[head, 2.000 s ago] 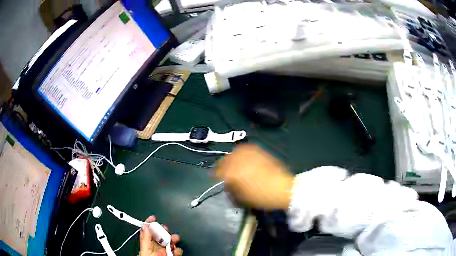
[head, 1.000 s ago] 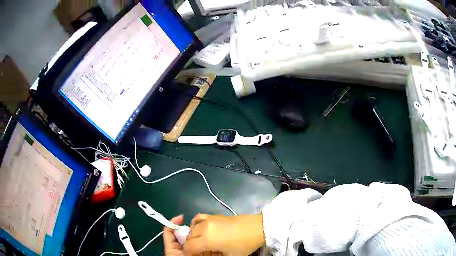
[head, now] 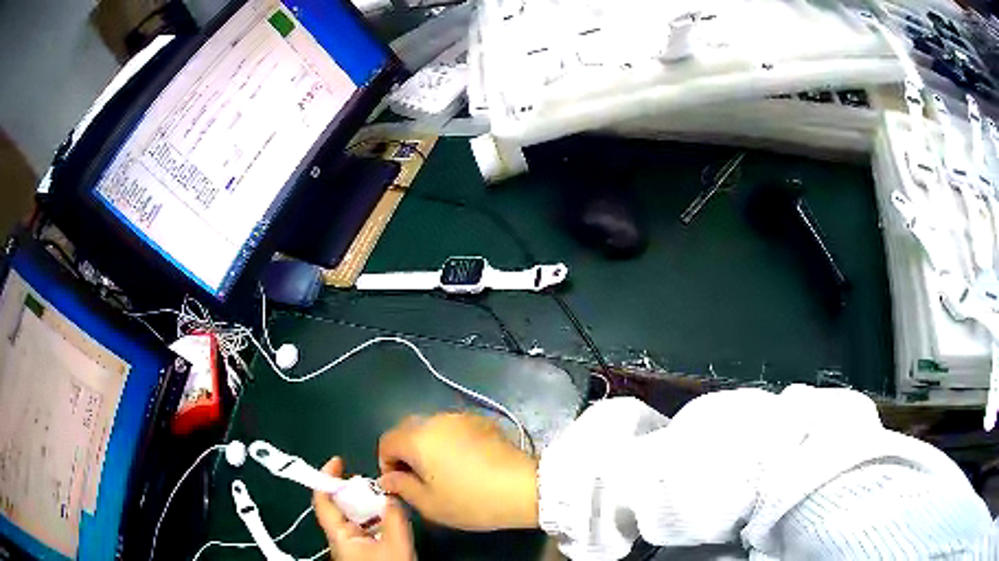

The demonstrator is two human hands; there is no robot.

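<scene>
A white smartwatch (head: pixel 359 500) is held at the lower middle, its strap half pointing up and left. My left hand (head: pixel 367 539), cut off by the bottom edge, grips its body from below. My right hand (head: pixel 458 469) is at the body's right side, fingertips touching it; what the fingertips hold is hidden. A white cord (head: pixel 438 378) runs from the left and passes behind my right hand. Another white strap (head: pixel 254 519) lies left of my left hand. A smartwatch with a dark face (head: pixel 462 275) lies flat below the monitor.
Two monitors (head: pixel 318 172) stand at left, with a red box (head: pixel 199 384) and tangled cables beside them. A round puck (head: pixel 287 356) lies on the mat. A black mouse (head: pixel 611 227), thin metal tweezers (head: pixel 712 189) and a black handled tool (head: pixel 816 243) lie behind. Foam trays (head: pixel 701 93) are at back and right.
My right hand has come from the mat's middle to the watch in my left hand. Since one second ago its fingers have shifted and show more of the watch body. The view has shifted slightly.
</scene>
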